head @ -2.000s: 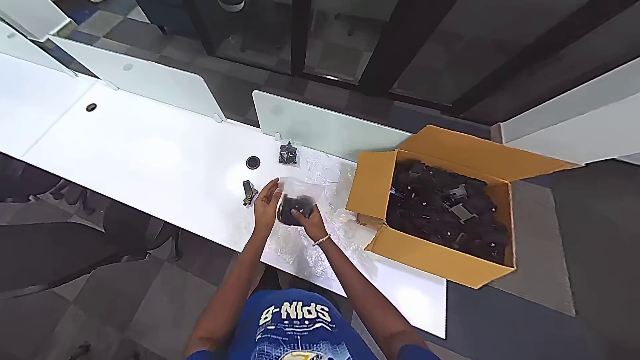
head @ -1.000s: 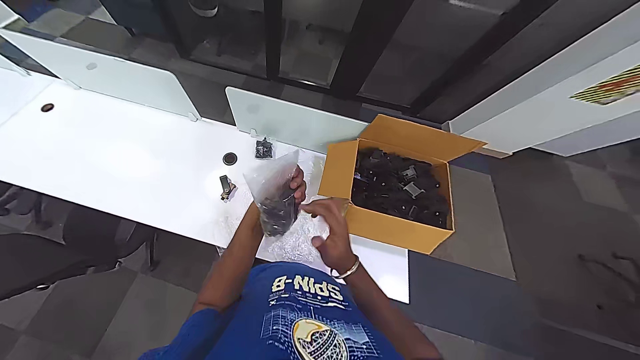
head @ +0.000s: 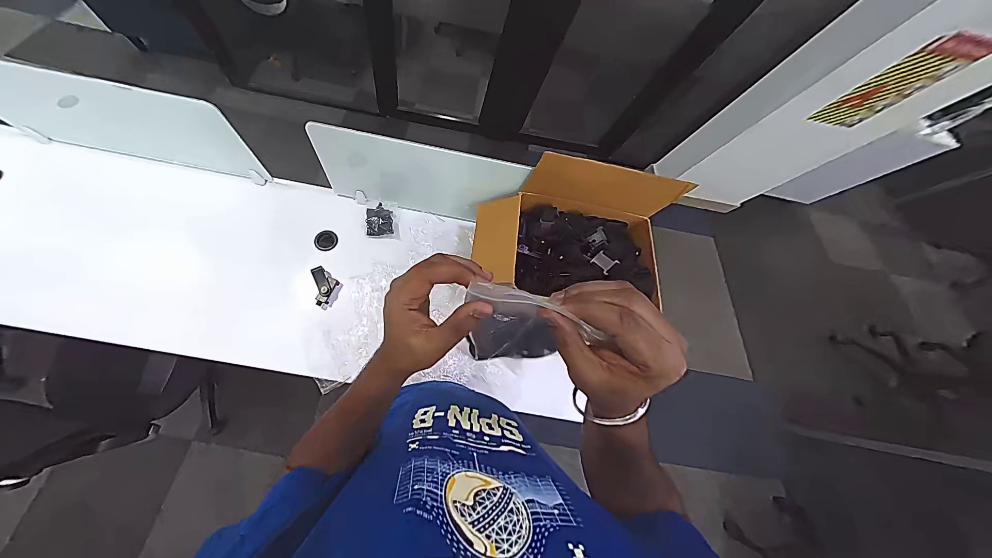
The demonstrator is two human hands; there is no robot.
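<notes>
A clear plastic zip bag (head: pixel 511 329) with dark contents hangs between my two hands, its top edge uppermost. My left hand (head: pixel 430 314) pinches the left end of that edge between thumb and fingers. Along the right part of the edge, my right hand (head: pixel 620 337) grips with thumb and fingertips; a bracelet circles that wrist. Behind the hands stands an open cardboard box (head: pixel 496 240) filled with black parts (head: pixel 577 248). Crumpled clear plastic (head: pixel 364 325) lies on the white desk (head: pixel 155 256) under and left of the bag.
A small bag of black pieces (head: pixel 380 222) lies near the glass divider (head: pixel 418 174). Left of the plastic are a round black cable grommet (head: pixel 326 240) and a small black and metal device (head: pixel 324 286). A dark chair (head: pixel 101 403) stands at the desk's front left.
The bag was upright in my left hand with my right hand apart from it; now both hands hold its top edge. The view has shifted.
</notes>
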